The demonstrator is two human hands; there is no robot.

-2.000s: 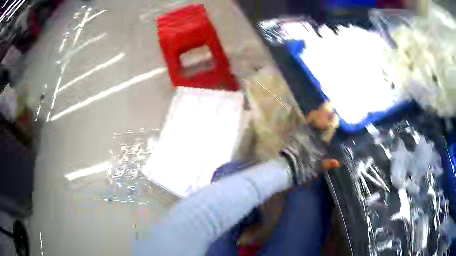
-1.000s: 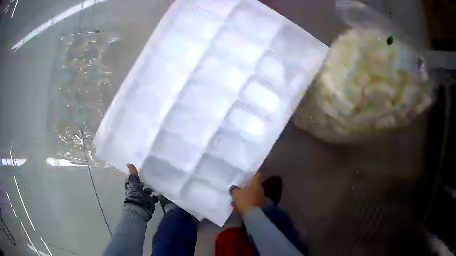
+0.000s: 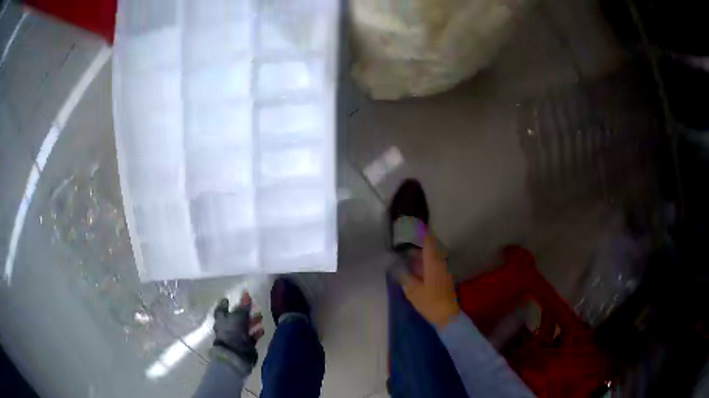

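A large white blister tray (image 3: 221, 148) with rows of rectangular cells lies in front of me at upper left. My left hand (image 3: 235, 330), in a grey glove with bare fingertips, is just below the tray's near edge, fingers apart and not touching it. My right hand (image 3: 426, 284) is to the right of the tray, away from it, somewhat blurred, with a purple cover on a fingertip. It shows no object in it.
A clear bag of cream pieces (image 3: 424, 47) stands on the floor at the top centre. A red stool (image 3: 532, 319) is at lower right, and a red object (image 3: 82, 17) at top left. Shiny clear plastic (image 3: 85, 233) lies left of the tray. My shoes are on the floor tiles.
Both hands have let go of the white tray and moved apart from it. The tray now appears further left and straighter. The red stool has come into view at lower right.
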